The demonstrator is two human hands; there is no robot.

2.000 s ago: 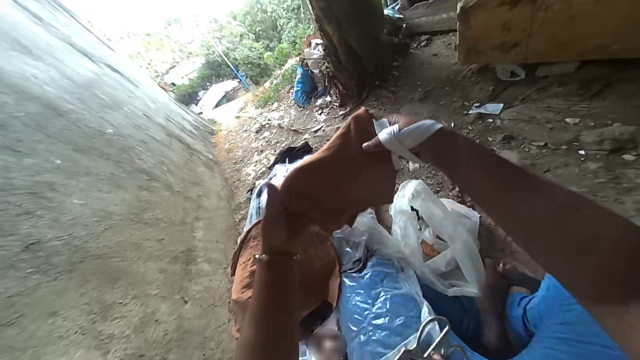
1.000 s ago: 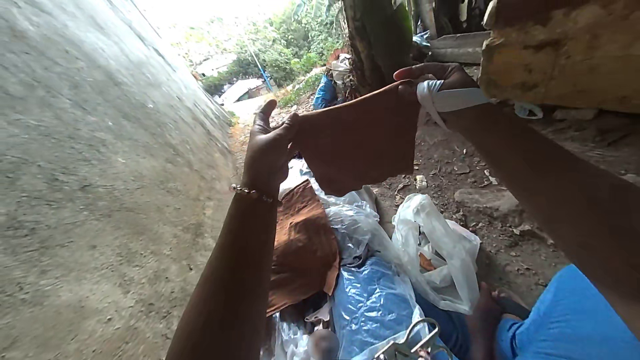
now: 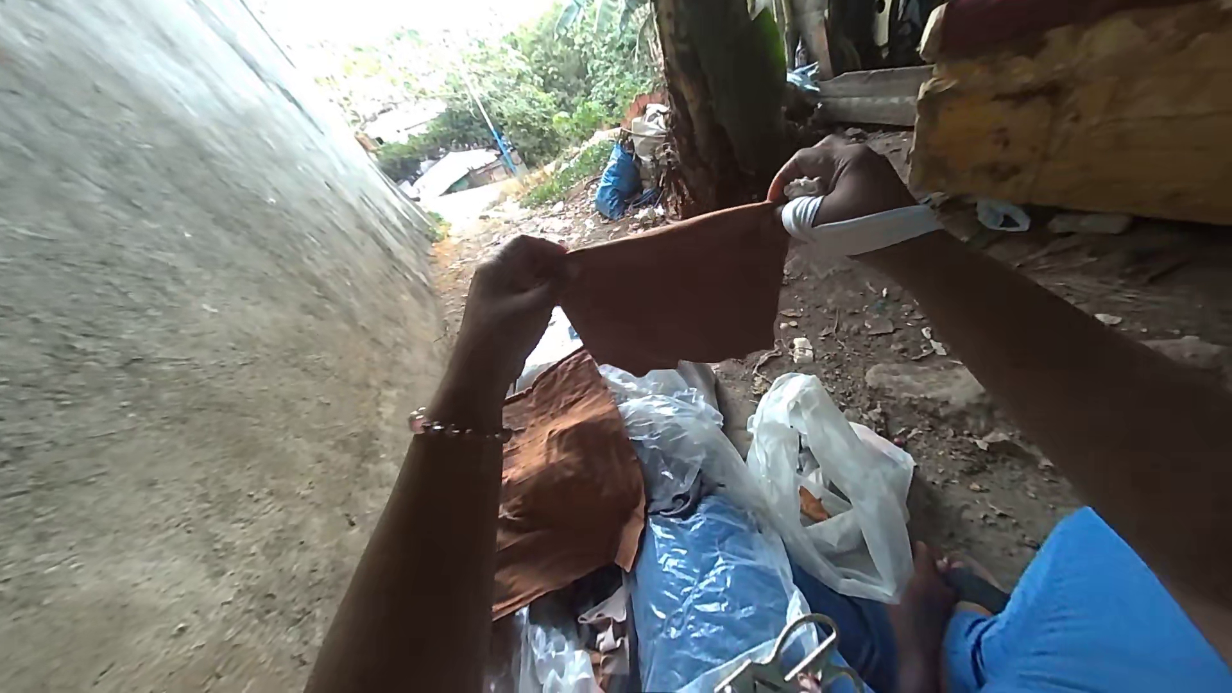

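A piece of brown cloth hangs stretched between my two hands. My left hand grips its upper left corner, and a beaded bracelet circles that wrist. The upper right corner is pinched by my right hand, which has a white strip wound around the palm and wrist. Below, a larger brown cloth lies beside clear plastic over something blue. The metal handles of scissors show at the bottom edge.
An open white plastic bag with scraps stands near my foot. A concrete wall rises on the left. Behind are a tree trunk, a blue bag and a worn yellowish block on littered dirt ground.
The brown cloth, bunched and raised two seconds ago, now hangs spread between my hands. My left hand, fingers apart a second ago, has closed on its corner.
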